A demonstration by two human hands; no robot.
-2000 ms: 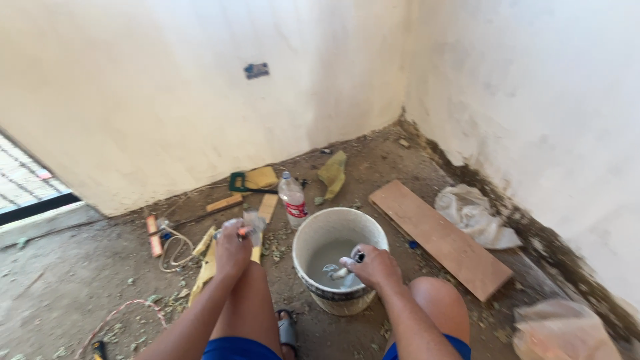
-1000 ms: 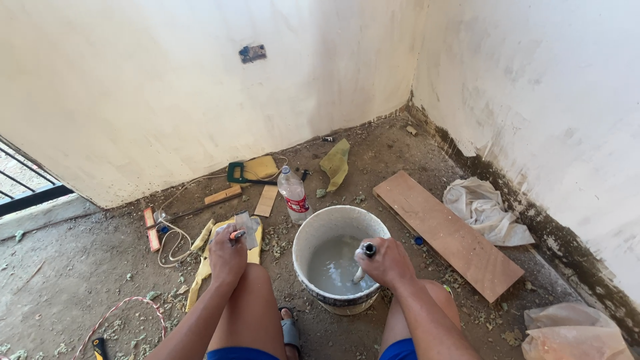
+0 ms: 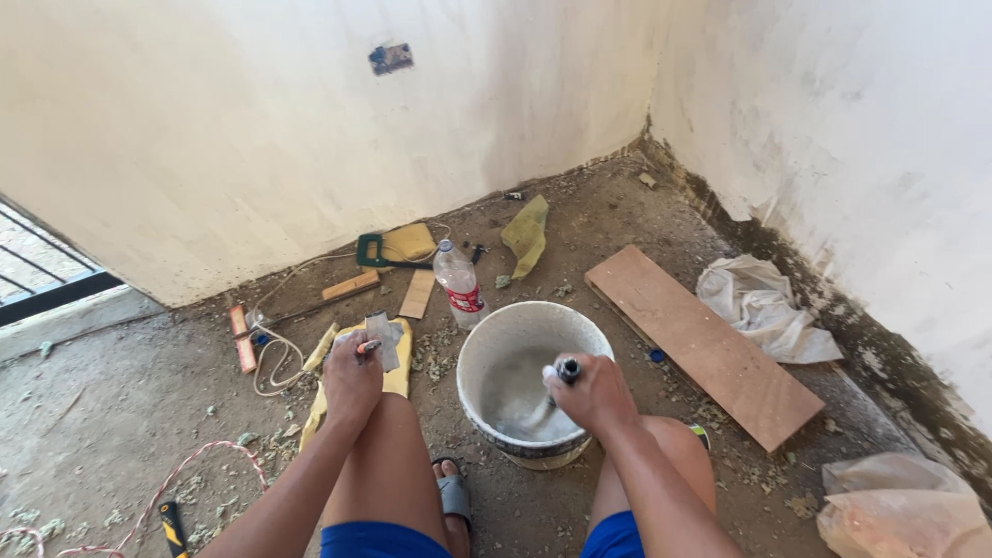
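Note:
My left hand (image 3: 353, 372) rests by my left knee, closed around the handle of a putty knife (image 3: 380, 341) whose wide metal blade points up over a yellow piece of material (image 3: 399, 372) on the ground. My right hand (image 3: 593, 391) is over the right side of a white plastic bucket (image 3: 474, 349), closed on a tool with a dark round handle end (image 3: 569, 370). The tool's lower part reaches into a greyish-white liquid mix (image 3: 511, 395) and is blurred. A plastic bottle with a red label (image 3: 459, 287) stands just behind the bucket.
A wooden board (image 3: 705, 345) lies right of the bucket, beside crumpled white plastic (image 3: 763, 310). A clear plastic bag (image 3: 903, 504) sits lower right. Behind lie a green-handled saw (image 3: 370, 250), wood pieces (image 3: 418, 293) and cord (image 3: 267, 360). A black-yellow tool handle (image 3: 172, 531) and rope (image 3: 174, 473) lie lower left.
My right hand has stayed over the bucket while the tool has shifted in the mix. My left hand still holds the putty knife near my knee.

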